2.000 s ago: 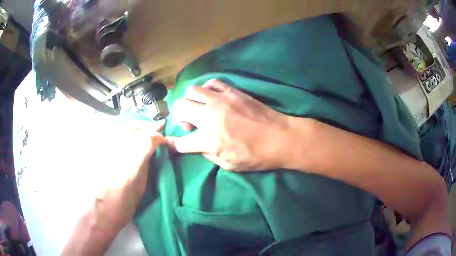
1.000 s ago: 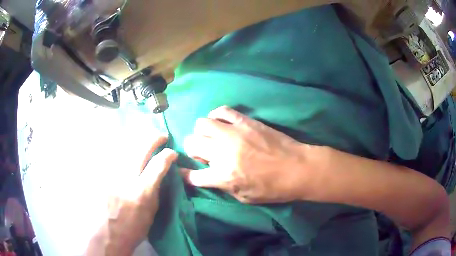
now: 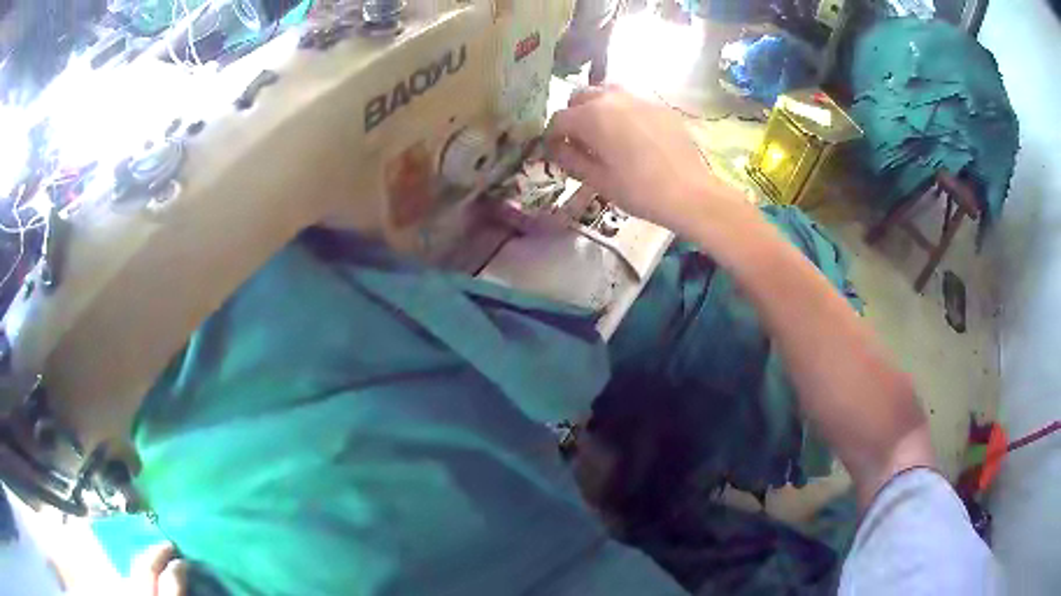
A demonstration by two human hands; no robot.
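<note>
The green fabric panel (image 3: 372, 431) lies spread under and in front of the cream sewing machine arm (image 3: 268, 186) with "BAOYU" lettering. My right hand (image 3: 617, 146) is raised off the cloth, beside the machine's right end and over its base; its fingertips are too blurred to tell whether they hold anything. My left hand (image 3: 163, 573) shows only as fingertips at the bottom left, at the cloth's edge below the needle area (image 3: 111, 483). The rest of it is cut off.
Small items lie at the machine's right base (image 3: 559, 274), near a round dial (image 3: 465, 154). Dark green cut pieces (image 3: 698, 349) hang right of the table. A yellow box (image 3: 797, 146), a blue bag (image 3: 759, 64) and a stool (image 3: 931, 215) piled with green cloth stand beyond.
The view has swung to the right. My right hand has left the cloth and moved to the machine's right end. My left hand is now mostly out of the picture.
</note>
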